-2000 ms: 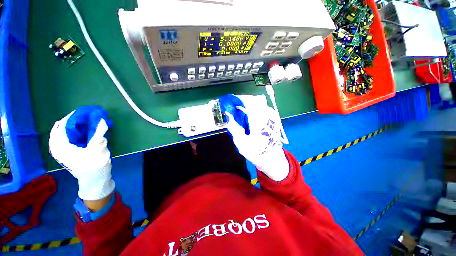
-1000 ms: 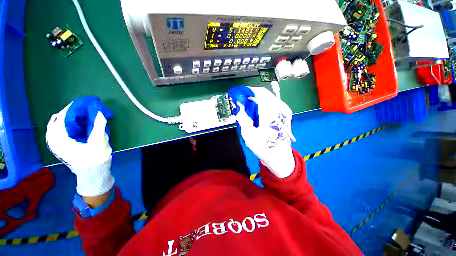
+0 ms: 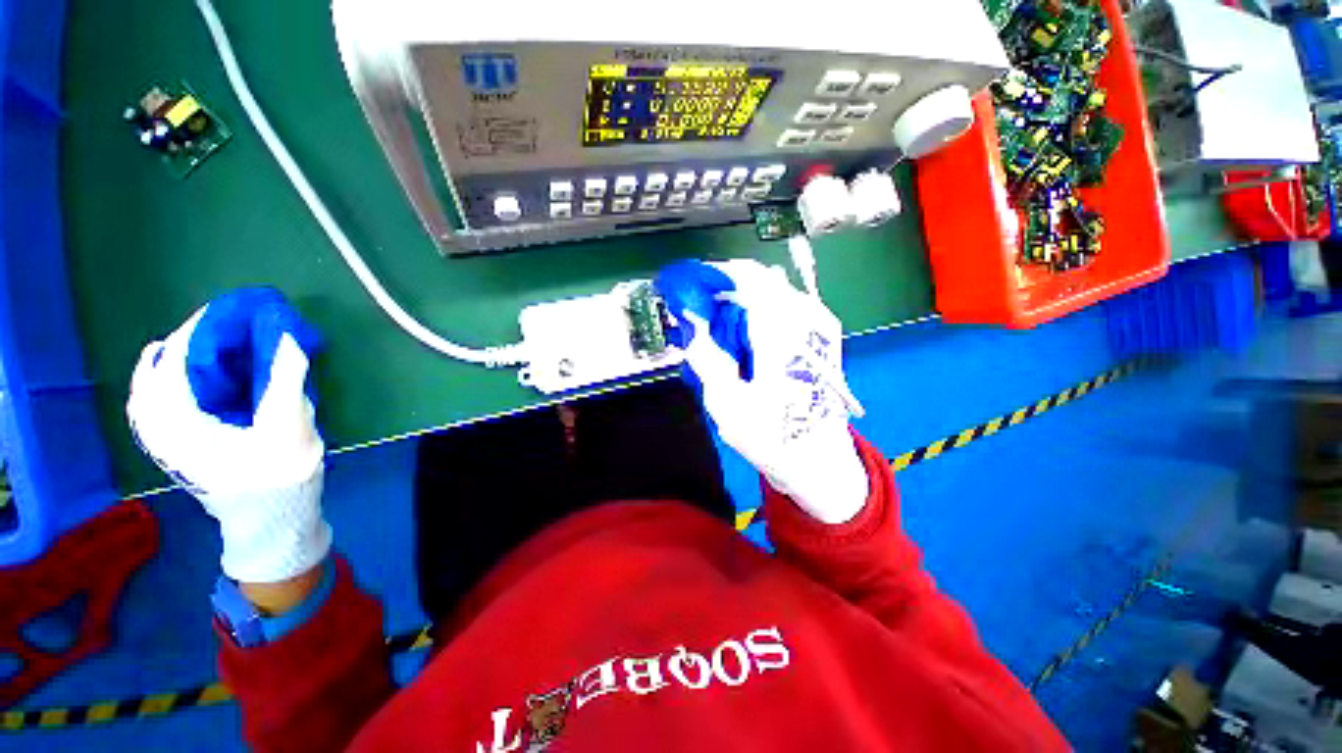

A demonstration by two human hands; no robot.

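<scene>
My right hand (image 3: 758,353), in a white glove with blue fingertips, holds a small green charger circuit board (image 3: 645,319) against the white power strip (image 3: 567,347) at the bench edge. Its fingers hide the board's right side. A thin white test lead (image 3: 802,262) runs from the instrument's terminals (image 3: 849,202) down to this hand; its plug is hidden. My left hand (image 3: 243,412), gloved the same, is at the left over the bench edge, fingers curled; whether it holds anything cannot be seen. The electronic load (image 3: 545,140) behind shows lit yellow digits.
A loose board (image 3: 180,130) lies on the green mat (image 3: 339,353), left of the curved white cord (image 3: 317,206). A blue bin (image 3: 52,427) stands at the far left. A red-orange bin (image 3: 979,265) full of boards stands right of the instrument. A small board (image 3: 771,222) sits by the terminals.
My right hand has shifted slightly right from its earliest position, showing more of the board. My left hand has barely moved. The view has shifted slightly.
</scene>
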